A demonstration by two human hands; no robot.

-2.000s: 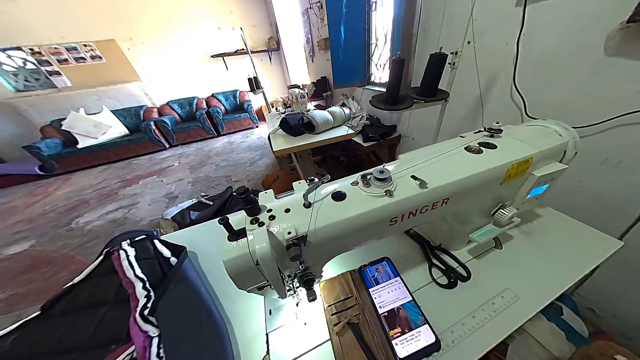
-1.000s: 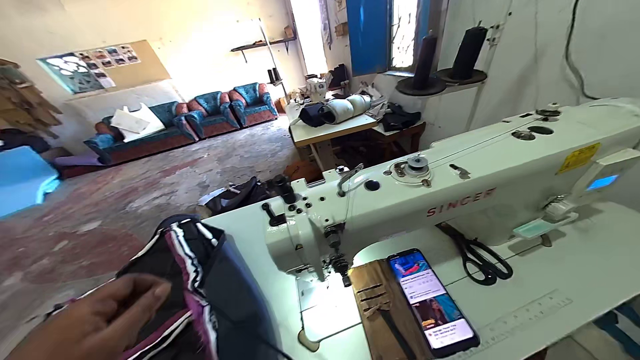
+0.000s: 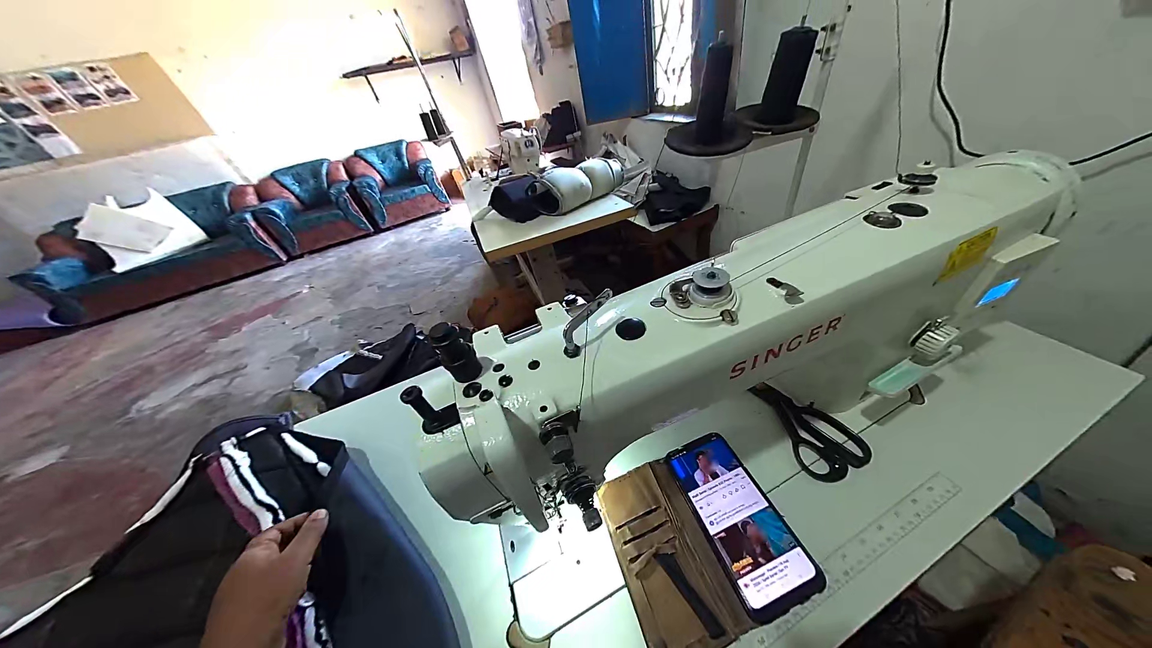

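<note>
My left hand [image 3: 270, 576] pinches the edge of a purple, white and black striped trim [image 3: 247, 486] between thumb and finger. That trim lies on a dark fabric bag piece [image 3: 135, 567] at the left end of the sewing table, over a navy panel [image 3: 382, 558]. My right hand is out of view. A white Singer industrial sewing machine [image 3: 666, 396] stands to the right, its lamp lighting the needle plate [image 3: 567, 576]. Beside the needle area lie a brown wallet-style case [image 3: 652, 549] and a lit smartphone [image 3: 747, 531]. Black-handled scissors [image 3: 823, 441] rest under the machine arm.
A ruler marking [image 3: 891, 531] runs along the white tabletop [image 3: 1017, 387]. Black thread cones [image 3: 715, 90] stand behind the machine. Farther back are a second sewing table [image 3: 549, 229] with rolled material, and blue upholstered sofas [image 3: 198, 220]. Dark cloth [image 3: 382, 364] lies behind the table.
My left hand, out of view at first, came in at the lower left and has moved right onto the striped trim, which it now pinches. The phone, case and scissors remain in place.
</note>
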